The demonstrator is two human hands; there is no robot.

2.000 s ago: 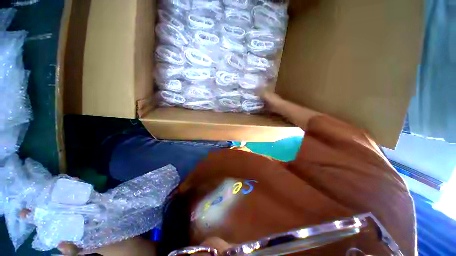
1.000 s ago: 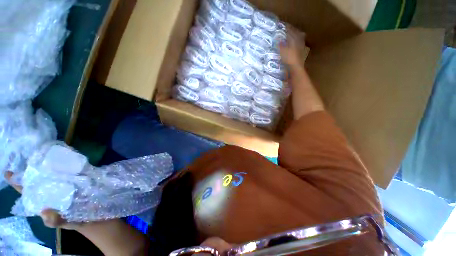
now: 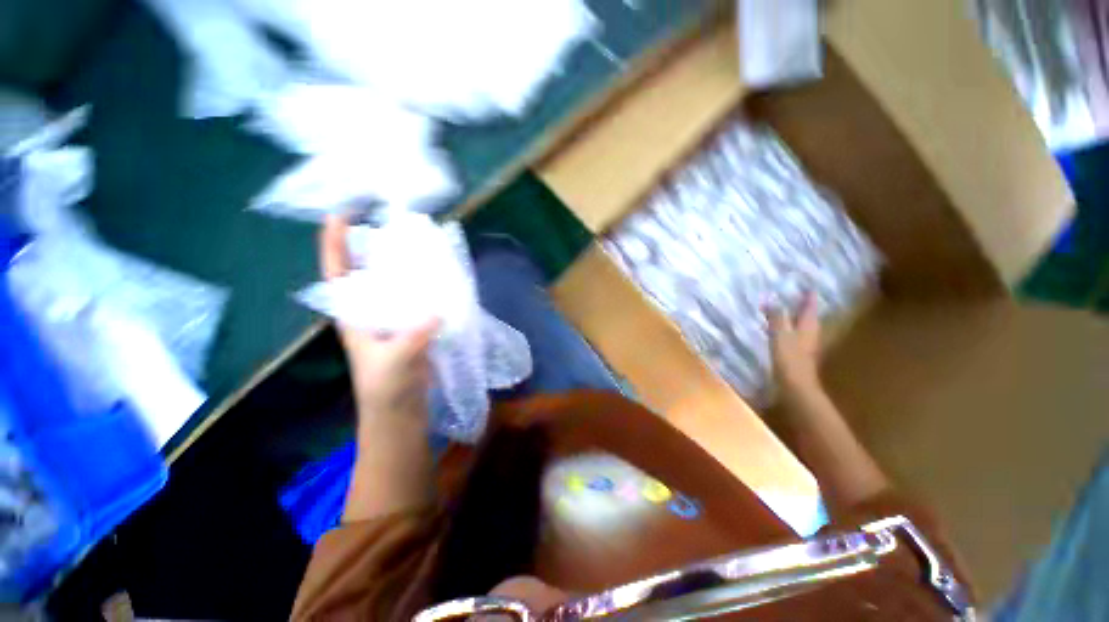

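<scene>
My left hand [image 3: 383, 346] holds a bunch of bagged units [image 3: 420, 273] above the bench edge, with loose ends of bubble film hanging below. My right hand [image 3: 797, 346] is inside the open brown carton [image 3: 663, 352], fingers apart, at the right side of the rows of bagged units [image 3: 730, 231]. It seems to touch them and holds nothing that I can make out. The picture is blurred, so single units and cords cannot be told apart.
A bright white pile of bubble bags [image 3: 450, 49] lies on the dark green bench [image 3: 219, 182]. Shiny filled bags [image 3: 122, 304] lie near a blue bin [image 3: 91, 474] at the left. Wide carton flaps [image 3: 961, 425] spread at the right. A whitish block [image 3: 780, 43] shows above the carton.
The view has swung left, bringing the blue bin in. My left hand and its bagged units now appear nearer the carton. My right hand stays at the packed rows, now with its fingers spread.
</scene>
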